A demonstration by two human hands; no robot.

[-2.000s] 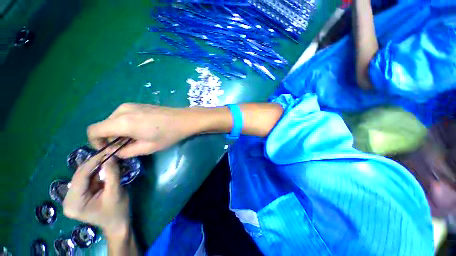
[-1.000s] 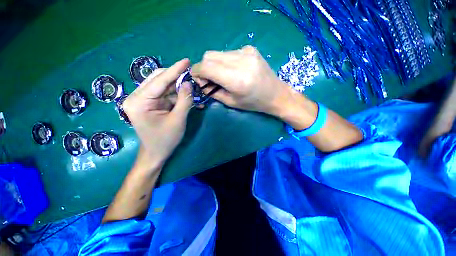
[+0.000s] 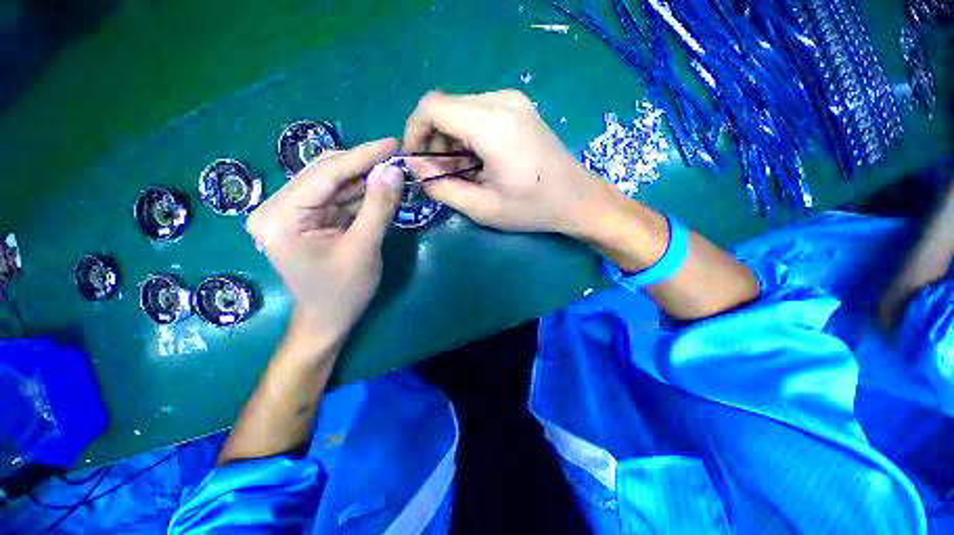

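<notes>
My left hand (image 3: 330, 230) holds a shiny dark round housing (image 3: 415, 212) between thumb and fingers, partly hidden by the fingers. My right hand (image 3: 502, 162), with a light blue wrist band, grips thin dark tweezers (image 3: 445, 165), their tips pointing left at the housing. Whether the tips hold a small part cannot be seen. Several more round housings (image 3: 230, 187) with pale centres stand on the green bench to the left of my left hand.
A pile of tiny silvery-white bits (image 3: 628, 148) lies right of my right hand. Beyond it are tangled blue-silver strips (image 3: 722, 94) and rowed parts (image 3: 853, 89). A blue bin (image 3: 52, 402) is at the left edge, a pale film (image 3: 181, 340) below the housings. Another person's arm (image 3: 926, 256) shows at right.
The view has swung from the right toward the bench. Since one second ago, my right fingers have drawn slightly back from the housing, and the tweezers now show more clearly, lying nearly level.
</notes>
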